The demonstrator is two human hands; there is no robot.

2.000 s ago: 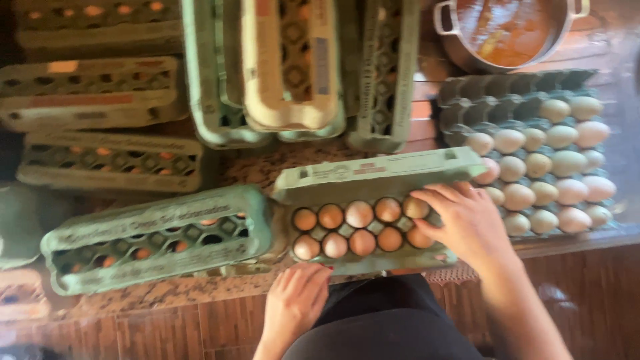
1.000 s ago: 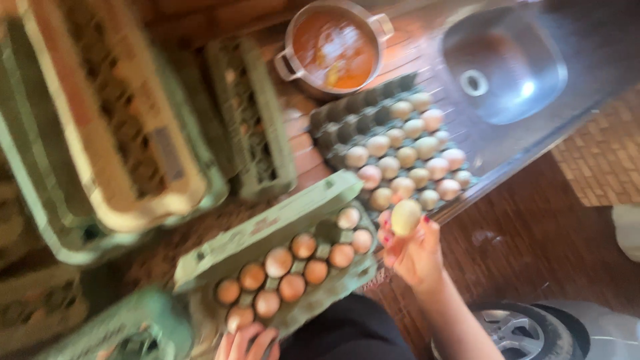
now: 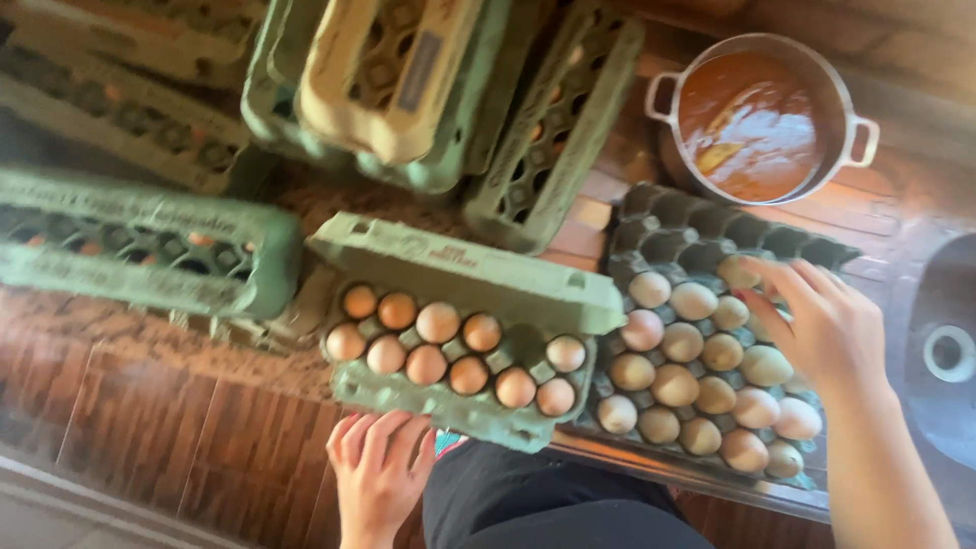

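Note:
An opened green pulp egg carton (image 3: 457,427) holds brown and pale eggs in two rows, with one empty cup in its upper row. My left hand (image 3: 385,454) rests with spread fingers at the carton's lower left edge, holding nothing. Over the dark egg tray (image 3: 671,221) to the right, my right hand (image 3: 816,328) has its thumb and fingertips on a greenish egg (image 3: 738,271) in the upper part of the filled cups. Many pale, pinkish and olive eggs fill the lower rows of that tray, while its uppermost cups are empty.
A metal pot (image 3: 846,130) with orange-red liquid stands behind the tray. A steel sink (image 3: 930,305) lies at right. Closed green cartons (image 3: 274,259) are at left, and stacked cartons (image 3: 435,152) stand at the back. The counter's edge (image 3: 305,381) runs along the front.
One second ago my right hand held a pale greenish egg between tray and carton; now it is over the tray's upper cups. One carton cup, filled two seconds ago, is empty. The view has shifted.

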